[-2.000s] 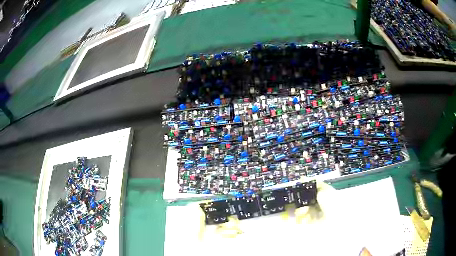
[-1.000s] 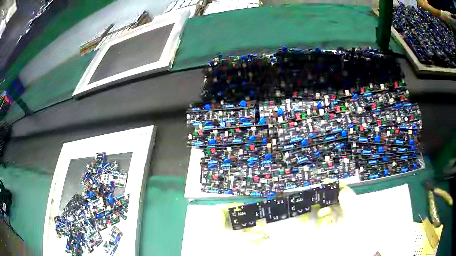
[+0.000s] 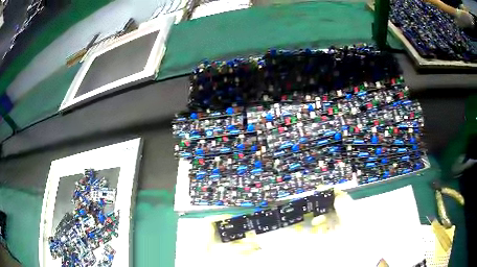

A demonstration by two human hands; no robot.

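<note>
A board strip, black face with white print towards me, lies across the bright white work sheet, its right end a little higher. My left hand, in a white and yellow glove, holds its left end. My right hand, gloved alike, holds its right end. Both gloves are washed out against the sheet, so single fingers are hard to tell. Just beyond is the large stack of board strips, component side up, darker at its far end.
A white-framed tray with jumbled boards is at left. An empty white-framed tray lies beyond the dark belt. Yellow-handled pliers lie at right by a dotted sheet. Another person's gloved hand is over boards at top right.
The strip stays between my hands; its face now looks narrower and its outline more notched, as if tilted. The view swung right and back. The other person's gloved hand shows more at top right.
</note>
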